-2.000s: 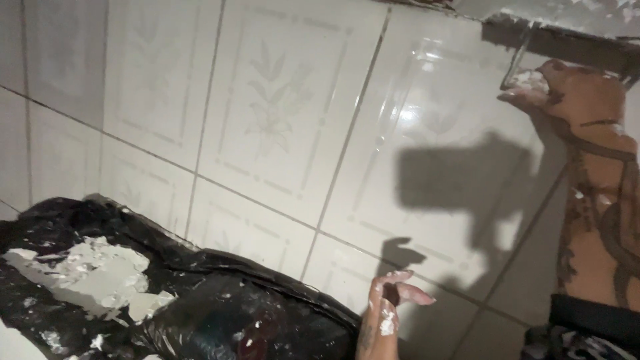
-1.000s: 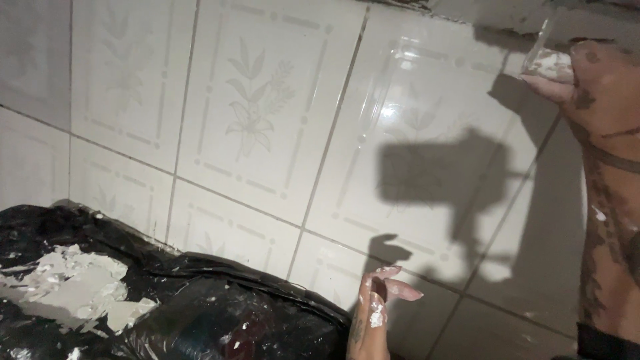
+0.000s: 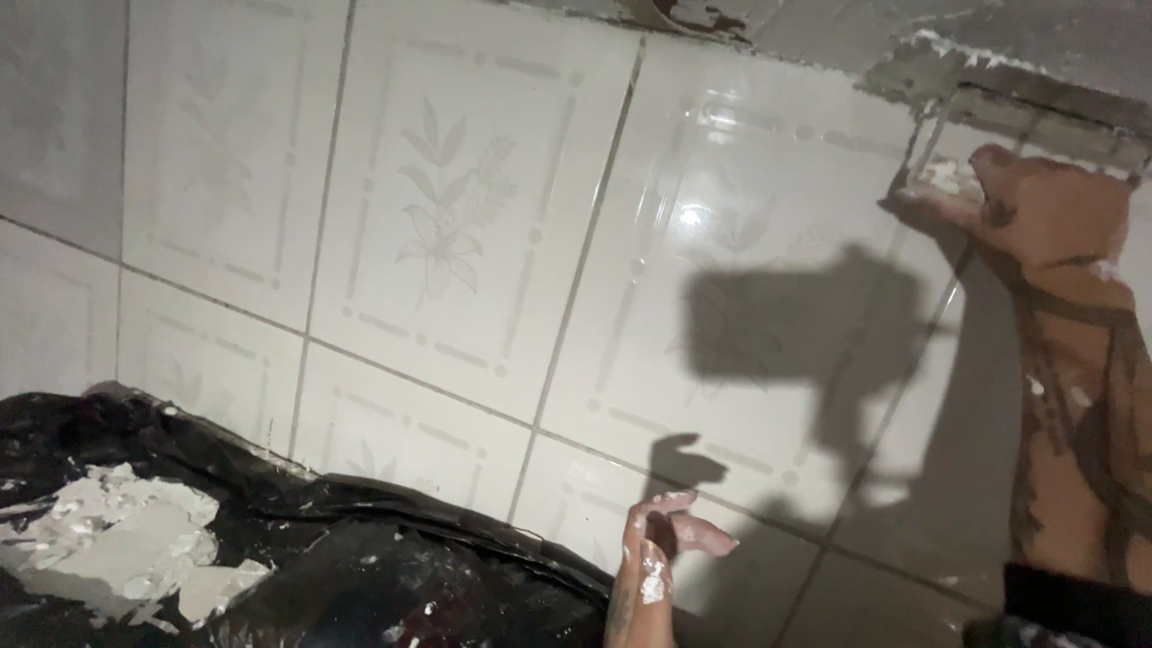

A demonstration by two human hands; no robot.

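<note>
My right hand (image 3: 1048, 211) is raised at the upper right, near the top edge of the white tiled wall (image 3: 432, 297). Its thumb and fingers grip a clear, flat spreader (image 3: 958, 135) that bears a lump of white paste (image 3: 949, 180). The spreader's far edge lies by the rough seam above the tiles; whether it touches is hard to tell. At bottom centre my left hand (image 3: 666, 549) holds nothing, its smeared fingers loosely bent and apart. Flakes and slabs of white paste (image 3: 126, 540) lie on black plastic sheeting (image 3: 378, 558) at the lower left.
A grey, rough surface (image 3: 837, 31) with a ragged brown patch (image 3: 693, 18) runs above the tiles. Black sheeting lies along the foot of the wall. Shadows of my hand and of a boxy object fall on the tiles.
My right hand with the spreader has moved along the top edge of the tiles; its exact path is unclear. The left hand keeps much the same pose.
</note>
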